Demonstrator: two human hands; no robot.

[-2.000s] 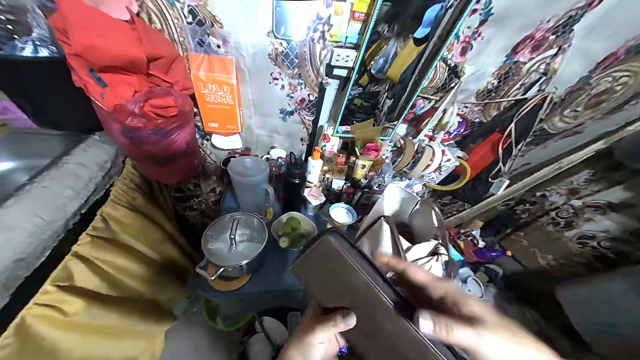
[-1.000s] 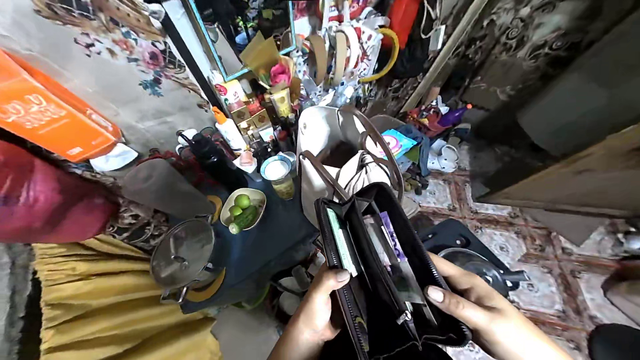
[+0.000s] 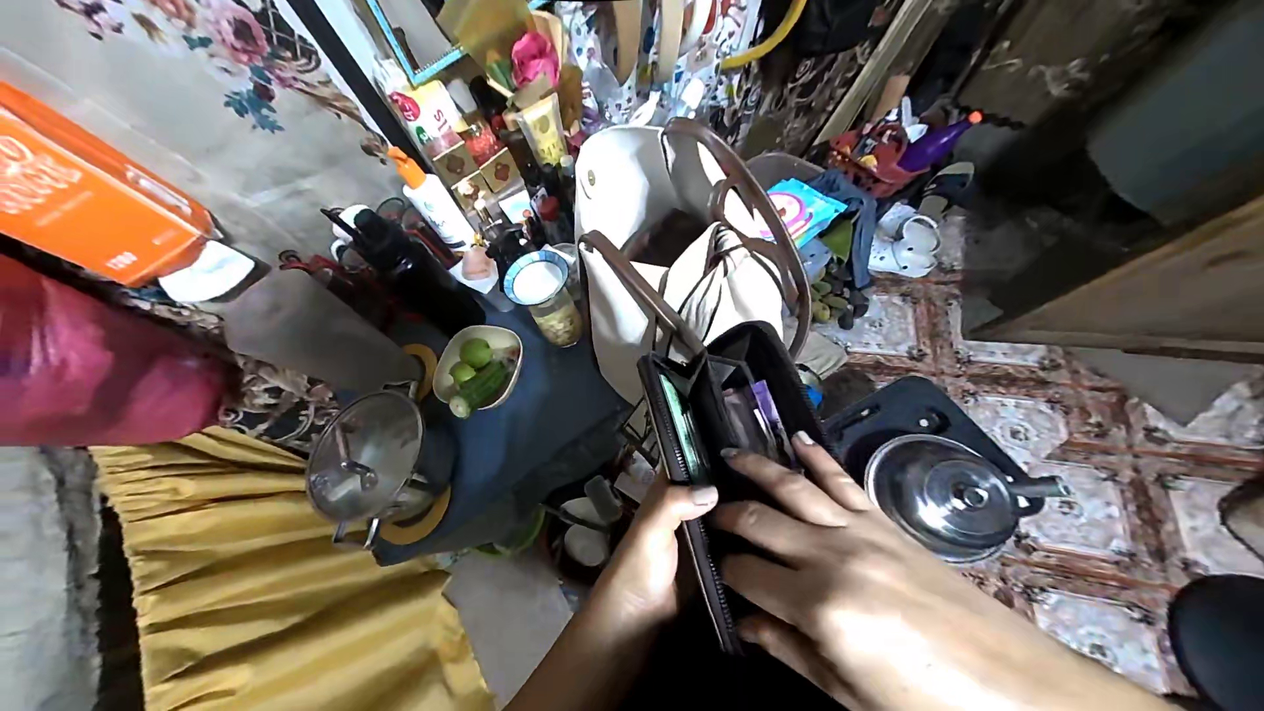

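A dark zip-around wallet [image 3: 691, 449] stands open at the centre of the head view, its compartments facing up. My left hand [image 3: 647, 553] grips its left side, thumb on the zipper edge. The fingers of my right hand [image 3: 820, 563] reach into the wallet's middle; whether they pinch anything is hidden. A green item [image 3: 679, 420] shows in the left compartment, and a purple item [image 3: 768, 410] stands in the right one. Just beyond the wallet is an open cream tote bag [image 3: 632, 188] with brown handles.
A dark table [image 3: 553, 405] bears a lidded pot [image 3: 365, 459], a bowl [image 3: 509, 346] of green limes and a cucumber, and a glass jar [image 3: 558, 321]. Bottles and cosmetics crowd behind. At right on the tiled floor, a metal kettle [image 3: 943, 494] sits on a black stove [image 3: 908, 400].
The wallet, closed two seconds ago, was open one second ago. Since then my right hand has moved from its right edge onto the compartments. The view has swung right and down.
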